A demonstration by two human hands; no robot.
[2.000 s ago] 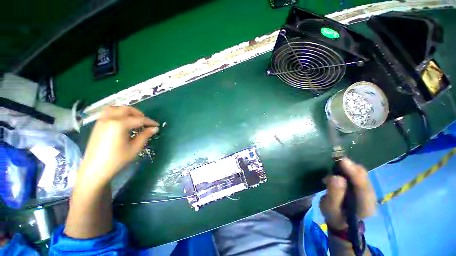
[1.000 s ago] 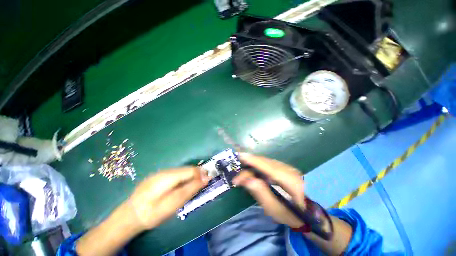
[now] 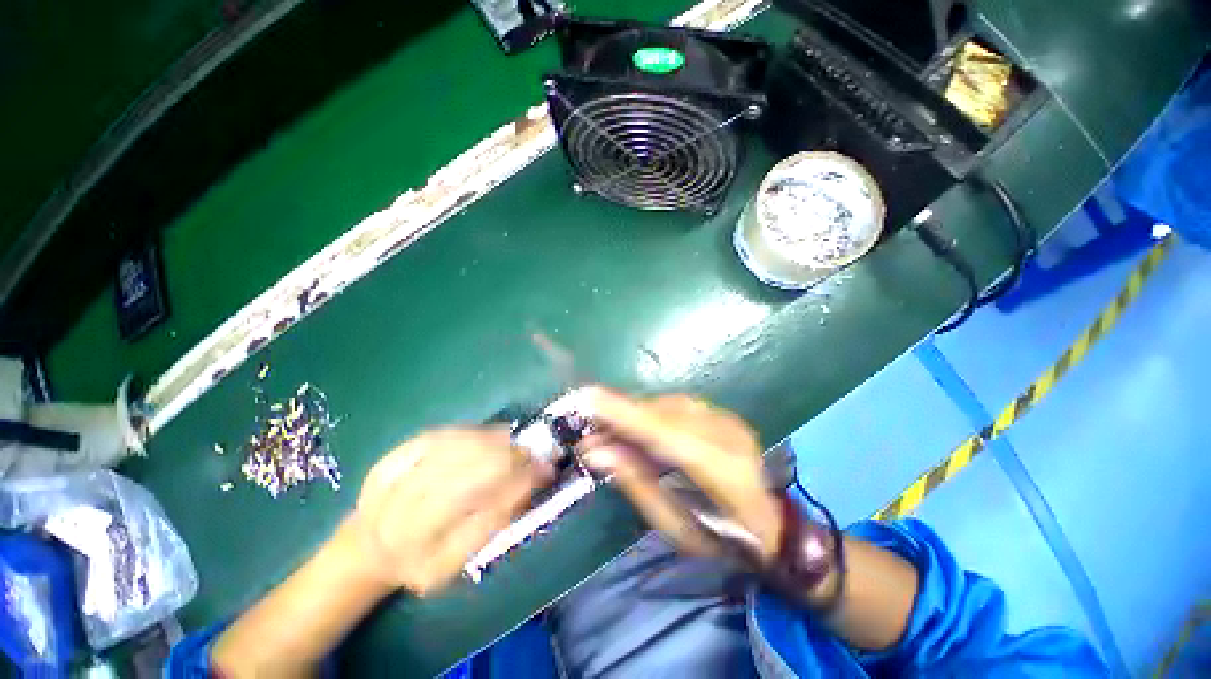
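Observation:
The phone assembly (image 3: 534, 528) lies on the bench at the lower middle, its silvery lower edge showing; both hands cover much of it. My left hand (image 3: 445, 504) is over its left part, fingertips bent down near the dark board end; whether they pinch a small part is hidden and blurred. My right hand (image 3: 691, 464) is at the board end, fingers closed around the soldering iron (image 3: 724, 528), mostly hidden, with its dark cable looping by the wrist. The iron's tip cannot be made out. A pile of small components (image 3: 288, 448) lies left of the phone.
The fume fan (image 3: 651, 139) stands at the back, with the solder tub (image 3: 810, 219) right of it. The black iron stand (image 3: 870, 100) holds a yellow cleaning patch (image 3: 983, 86). A clear plastic bag (image 3: 126, 557) is at the left edge. Phones lie beyond the white rail (image 3: 345, 252).
My left hand has come from the component pile to the phone, and my right hand from beside the tub to the board end. The view has shifted; the phone now sits more slanted.

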